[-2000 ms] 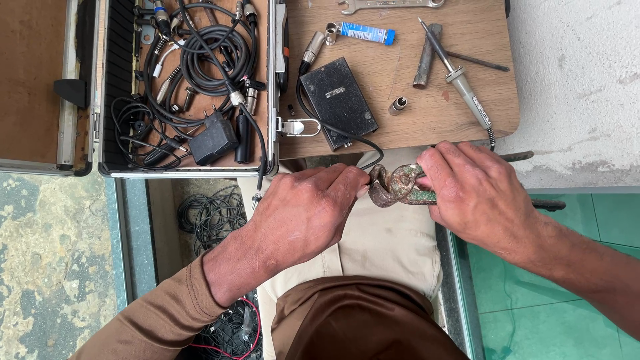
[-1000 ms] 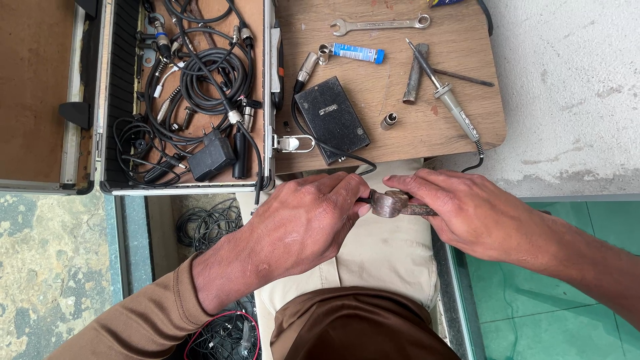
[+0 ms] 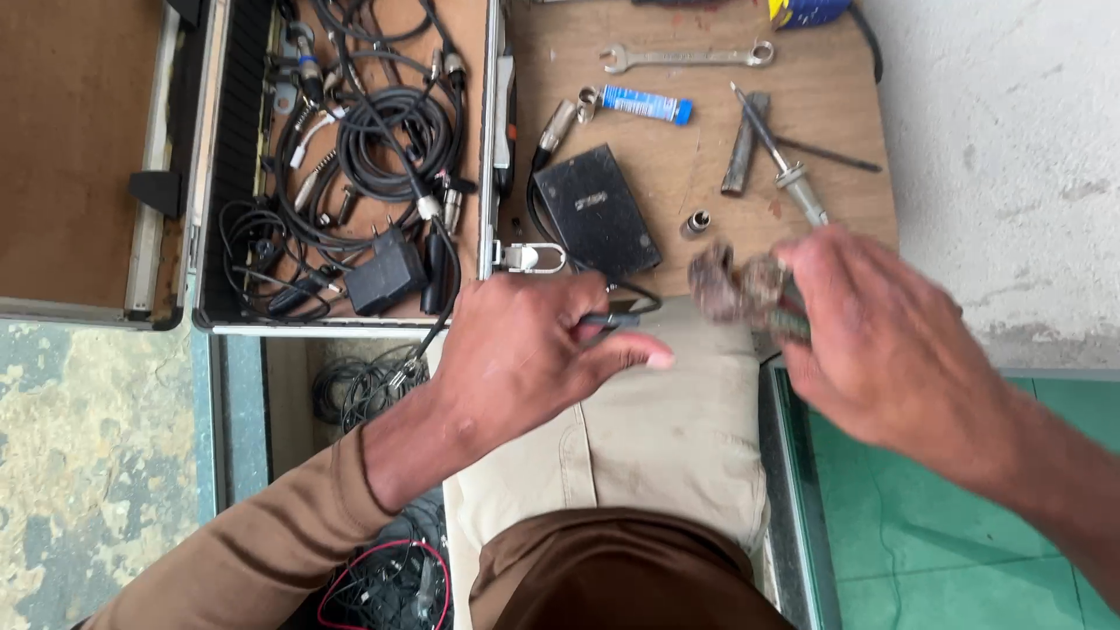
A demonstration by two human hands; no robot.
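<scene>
A dark cable end is in my left hand, pinched between curled fingers, with the thumb stretched out below it. Its black cable loops toward a black box on the wooden board. My right hand grips a worn, rusty metal tool, blurred, whose jaw-like head points left, apart from the cable end. The palm hides most of its handle. Just above the tool stands a small metal sleeve. A soldering iron lies beyond the right hand, its tip resting across a metal bar.
An open case at left holds coiled black cables and a power adapter. On the board lie a combination wrench, a blue-and-white tube and a cable connector. More cables lie below the case.
The rusty tool was at the cable end beside my left fingers; now my right hand has drawn it away to the right. My left thumb has extended, showing the cable end.
</scene>
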